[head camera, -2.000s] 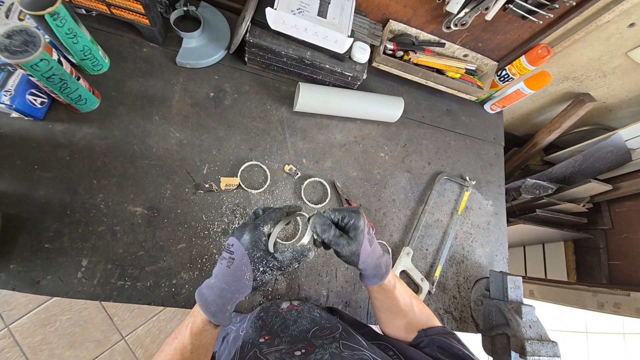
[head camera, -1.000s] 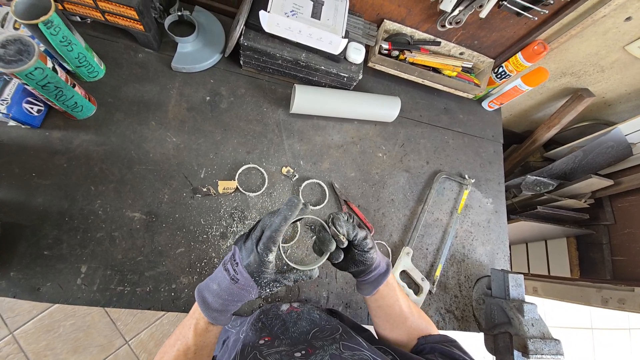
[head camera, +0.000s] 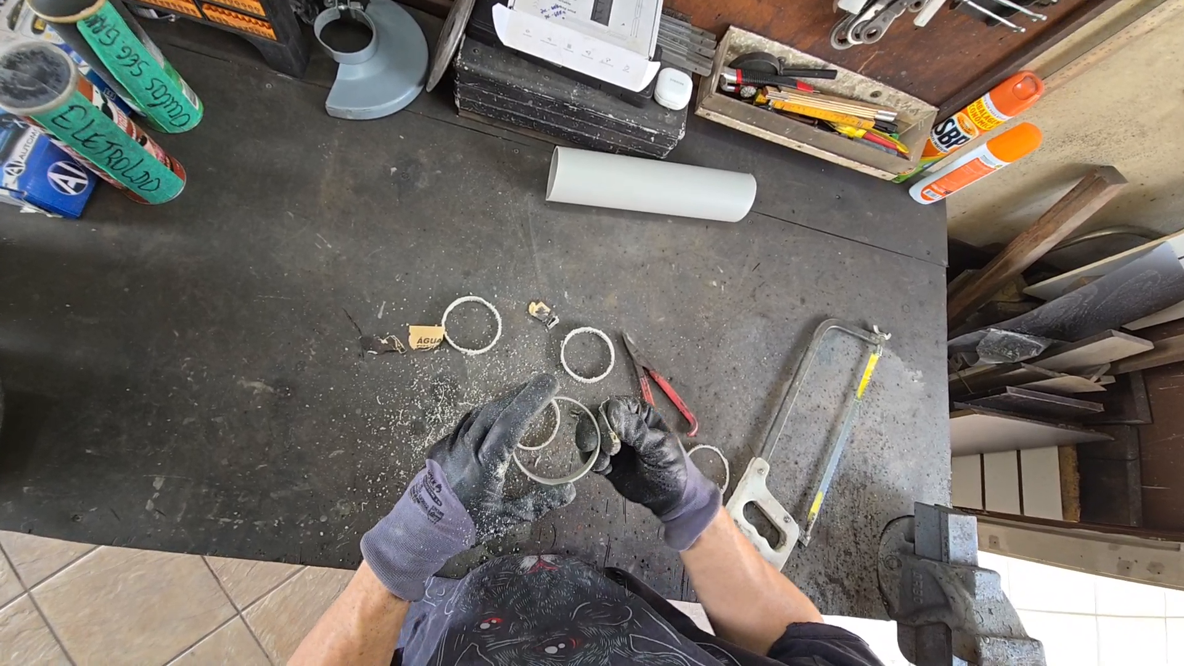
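Note:
A pale plastic ring (head camera: 558, 480) is held between both my gloved hands near the bench's front edge. My left hand (head camera: 495, 455) cups the ring's left side, thumb and fingers spread around it. My right hand (head camera: 638, 449) pinches its right rim, with a small piece of what may be sandpaper at the fingertips. Behind the held ring, another thin ring (head camera: 539, 445) shows partly. More cut rings lie beyond the hands, one at left (head camera: 472, 351) and one nearer the middle (head camera: 587, 378). A further ring (head camera: 724, 458) is partly hidden by my right wrist.
Red-handled pliers (head camera: 673, 399) and a hacksaw (head camera: 766, 499) lie to the right, by a bench vise (head camera: 962, 592). A white plastic pipe (head camera: 651, 185) lies farther back, before a wooden tool tray (head camera: 814, 139) and spray cans (head camera: 971, 166). White shavings cover the bench around the hands.
The held ring has turned between the hands and now shows its round opening more fully than two seconds ago. My right hand has shifted along its right rim.

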